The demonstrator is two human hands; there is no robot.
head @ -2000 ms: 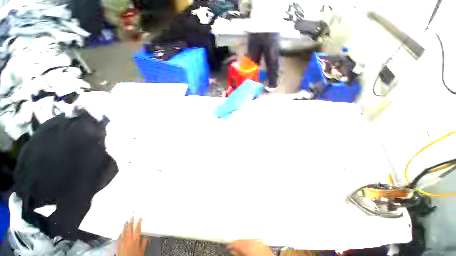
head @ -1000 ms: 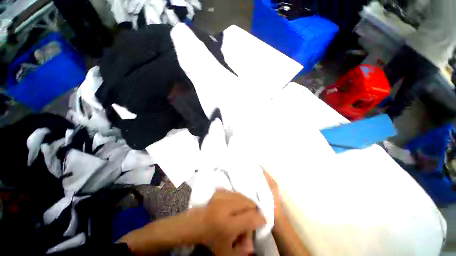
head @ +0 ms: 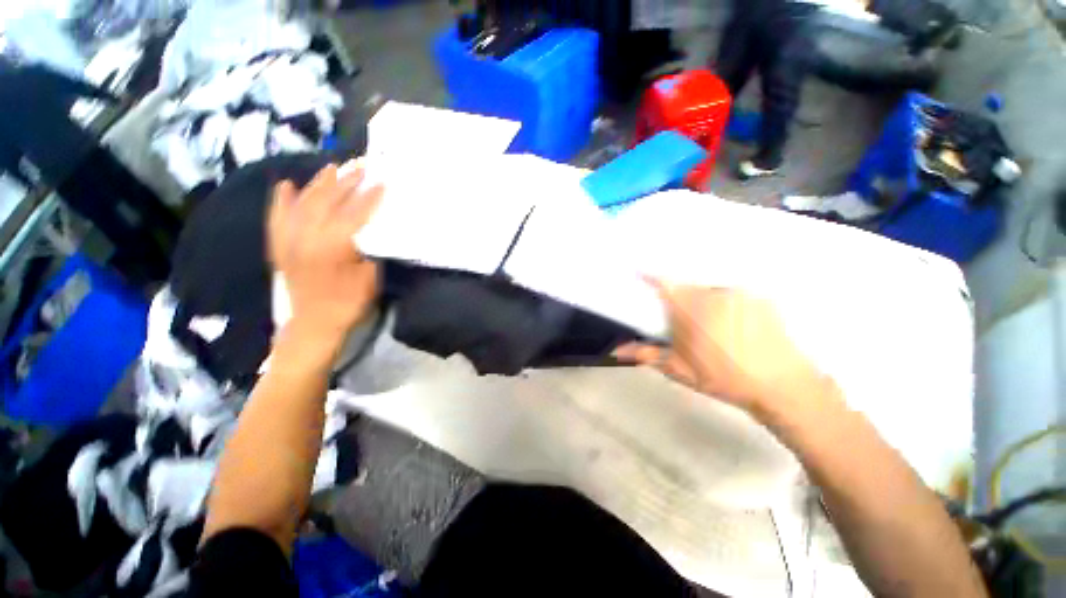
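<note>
A white garment panel with a thin dark line lies on the ironing table, with black cloth along its near side. My left hand is on the panel's left end, fingers spread and blurred; whether it grips is unclear. My right hand holds the near right corner of the white and black garment between thumb and fingers. A large black cloth heap lies at the table's left end, partly behind my left arm.
A blue sheet lies at the far edge. Beyond stand a blue crate, a red stool-like object, another blue crate and a person's dark legs. Cut pieces are heaped at left. A yellow hose is at lower right.
The view has swung left, then partly back. White cloth that was bunched at my hands is now spread across the table with black cloth showing, and my hands have moved apart.
</note>
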